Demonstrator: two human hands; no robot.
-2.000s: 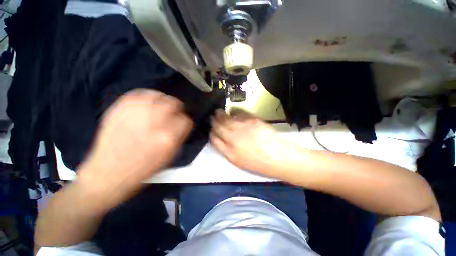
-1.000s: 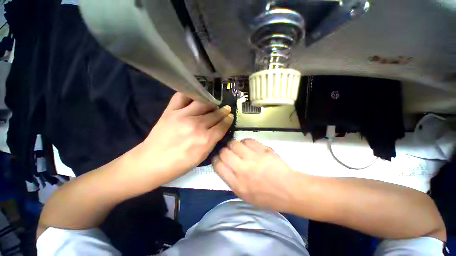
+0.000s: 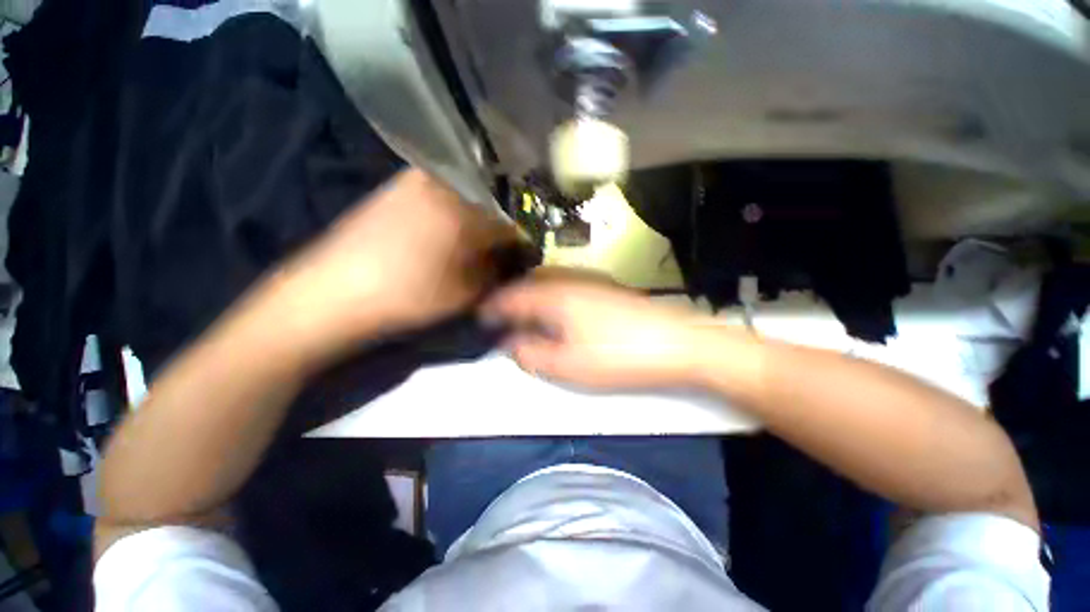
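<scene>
The black fabric garment piece (image 3: pixel 203 203) lies left of the sewing machine head (image 3: pixel 837 84), and its edge runs under both hands. My left hand (image 3: pixel 418 251) is blurred, on the cloth just below and left of the needle area; its fingertips are hidden. My right hand (image 3: pixel 574 323) is beside it, with thumb and fingers closed on the cloth edge in front of the needle plate (image 3: pixel 622 254). The presser foot (image 3: pixel 544 213) is small and blurred above the hands. The cream ribbed knob (image 3: pixel 589 153) hangs from the head front.
Black cloth with a small pinkish dot (image 3: pixel 813 239) lies right of the needle. A white cloth or bag (image 3: pixel 974 281) is at the right. A pale strip (image 3: pixel 209 17) lies on the cloth at upper left. The white table's front edge (image 3: pixel 538 433) is near my lap.
Since one second ago the view has shifted, so the machine head and knob look smaller. My left hand has drawn back from flat beside the foot and is blurred; both hands are now closer together.
</scene>
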